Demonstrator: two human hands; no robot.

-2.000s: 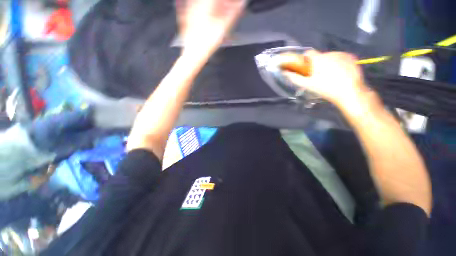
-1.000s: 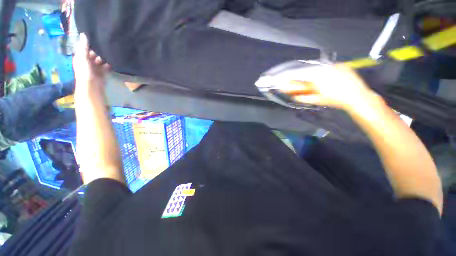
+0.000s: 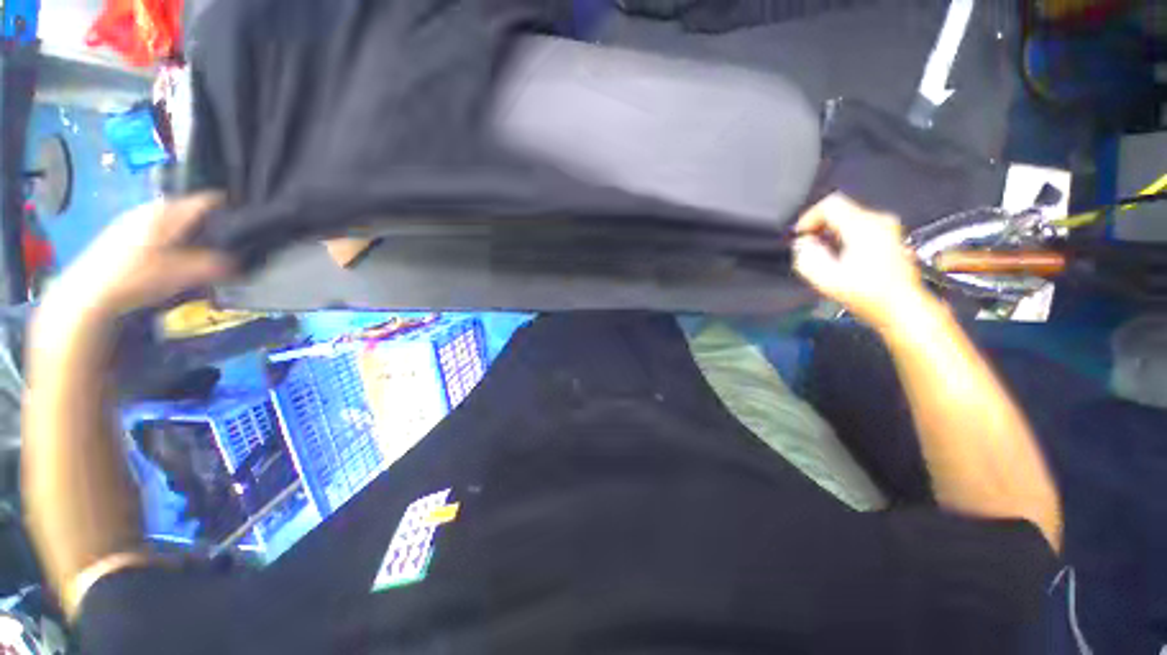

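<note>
A black garment (image 3: 346, 122) lies over the left part of the grey padded board (image 3: 666, 122), whose rounded end shows bare. My left hand (image 3: 173, 256), blurred, grips the garment's left side. My right hand (image 3: 851, 256) pinches the garment's near edge just beyond the board's rounded end, and the edge is drawn in a line between both hands. The steam iron (image 3: 992, 256), with its orange-brown handle, stands on the white plate (image 3: 1039, 192) to the right, out of my hand.
A dark-grey pressing table (image 3: 755, 58) lies under the board, with a white strip (image 3: 944, 51) at its far right. A yellow line (image 3: 1113, 214) runs off right. Blue crates (image 3: 320, 397) stand on the floor at lower left.
My right hand has let go of the iron, now on the plate at right, and has taken the garment's edge. The cloth has come off the board's rounded end. My left hand has moved left and nearer.
</note>
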